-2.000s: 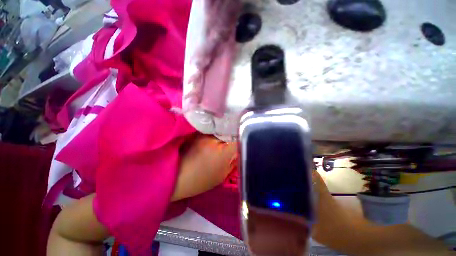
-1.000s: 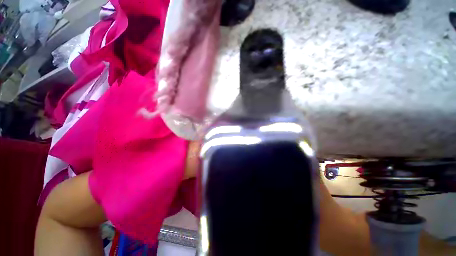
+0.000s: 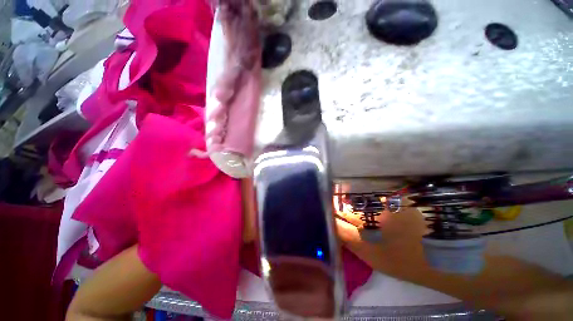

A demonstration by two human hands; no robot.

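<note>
Hot-pink cloth (image 3: 188, 213) is heaped left of the machine head and drapes over my left forearm. Pale cloth with magenta strips (image 3: 103, 153) hangs at its left. My left hand (image 3: 248, 216) shows only as a sliver between cloth and chrome guard; its fingers are hidden. My right hand (image 3: 361, 241) is under the head, right of the guard, its fingertips lost in glare and behind metal parts. A corner of magenta cloth (image 3: 357, 273) lies just below it. The chrome take-up lever guard (image 3: 295, 219) covers the needle area.
The white machine head (image 3: 440, 94) fills the upper right, with a dusty-pink strip (image 3: 235, 119) hanging on it. The tension assembly (image 3: 453, 251) sits above my right forearm. Green and yellow handle loops (image 3: 507, 212) show behind. Dark-red cloth (image 3: 31, 257) is at left; a grey strip edges the table.
The view has pulled back, so the guard looks smaller and farther left. More of my right hand and the magenta corner beside the guard now show. My left forearm appears lower and farther right.
</note>
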